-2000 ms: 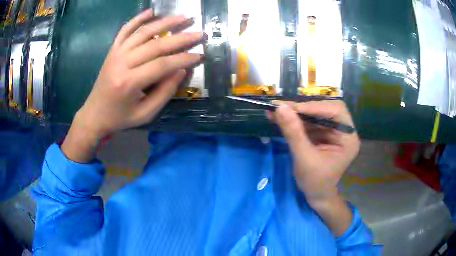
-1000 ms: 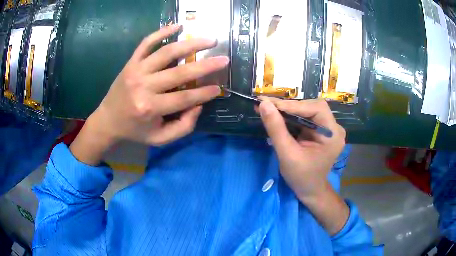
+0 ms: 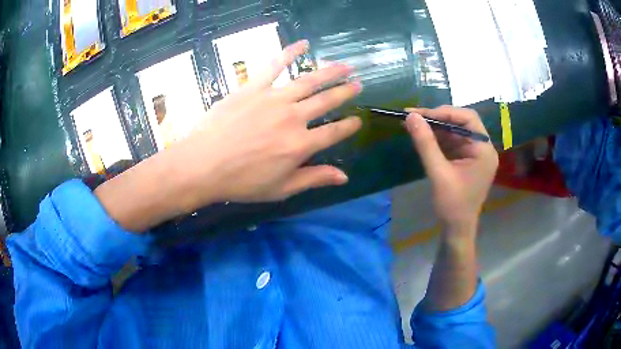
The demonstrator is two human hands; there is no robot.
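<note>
My left hand (image 3: 252, 136) is spread palm down over the near right part of the clear tray (image 3: 129, 102), fingers apart, with nothing seen in it. It hides the lower ends of some LCD modules. A white LCD module (image 3: 173, 85) with an orange flex strip lies in the tray's near row, with others on either side of it. My right hand (image 3: 456, 160) holds dark tweezers (image 3: 446, 126) like a pen, to the right of my left hand. Their tip points left, over the green surface near my left fingers.
White liner sheets (image 3: 480, 51) lie at the upper right, with a yellow tape strip (image 3: 506, 126) at their lower edge. A glossy clear patch (image 3: 381, 58) lies left of them. A blue sleeve (image 3: 589, 170) of another person shows at the right.
The view has turned and shifted right, so the tray now shows at the left, tilted. My left hand has left the module's lower end and is spread wider. The tweezers' tip is away from the modules.
</note>
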